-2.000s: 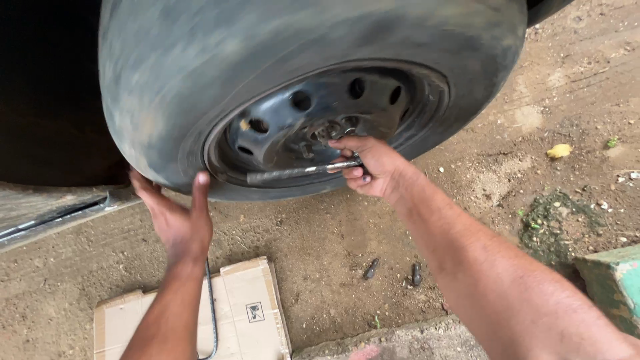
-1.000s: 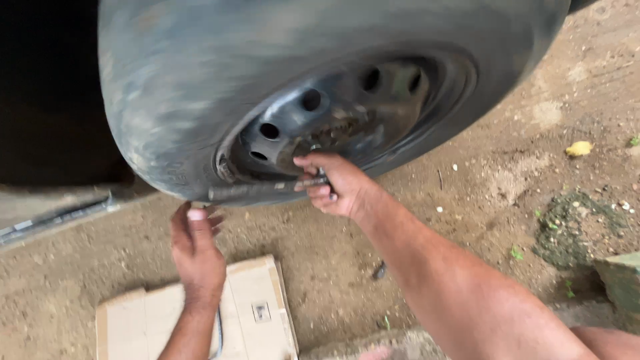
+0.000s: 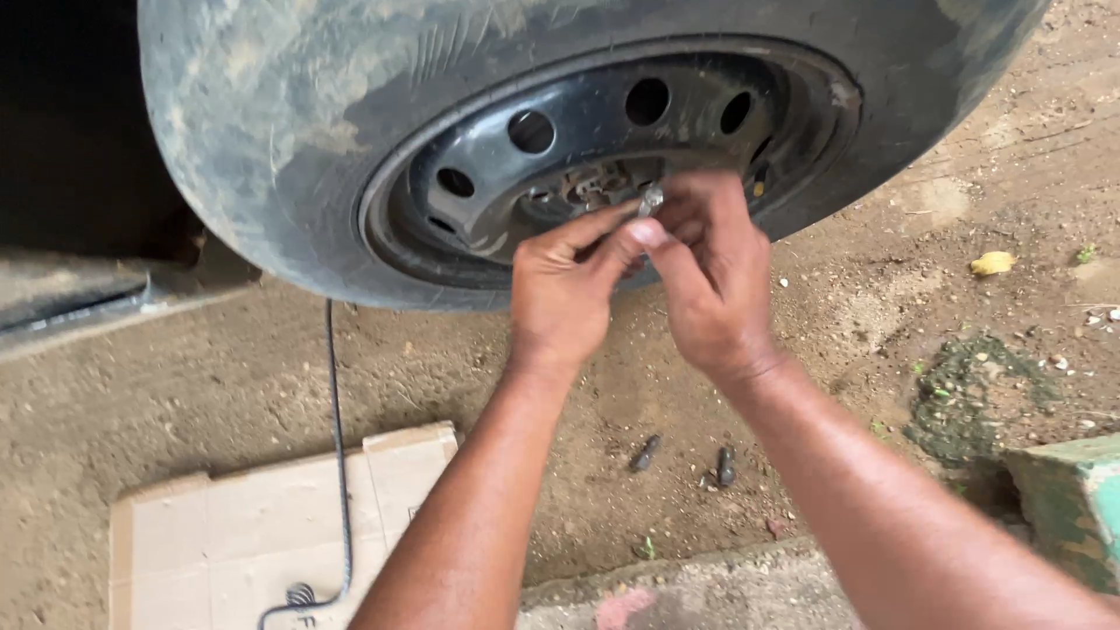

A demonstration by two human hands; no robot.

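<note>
My left hand [image 3: 569, 280] and my right hand [image 3: 722, 271] meet in front of the lower part of a black steel wheel [image 3: 588, 114]. Between their fingertips is a small shiny metal piece [image 3: 650, 200], which looks like a lug bolt or a socket end; the fingers hide most of it. The right fingers are blurred. Around the wheel is a dirty rubber tire [image 3: 254, 114]. Two dark lug bolts [image 3: 646, 452] [image 3: 725, 466] lie on the dirt below the hands.
A thin bent metal rod [image 3: 337, 420] runs from beneath the tire over a flattened cardboard box [image 3: 262, 534] at the lower left. The car's sill [image 3: 105, 306] is at the left. A concrete edge [image 3: 700, 595] lies at the bottom, with a green block [image 3: 1063, 499] at the right.
My left hand has left the tire's lower edge and moved right to meet my right hand. The long metal bar that my right hand held no longer shows. The view has moved closer to the wheel.
</note>
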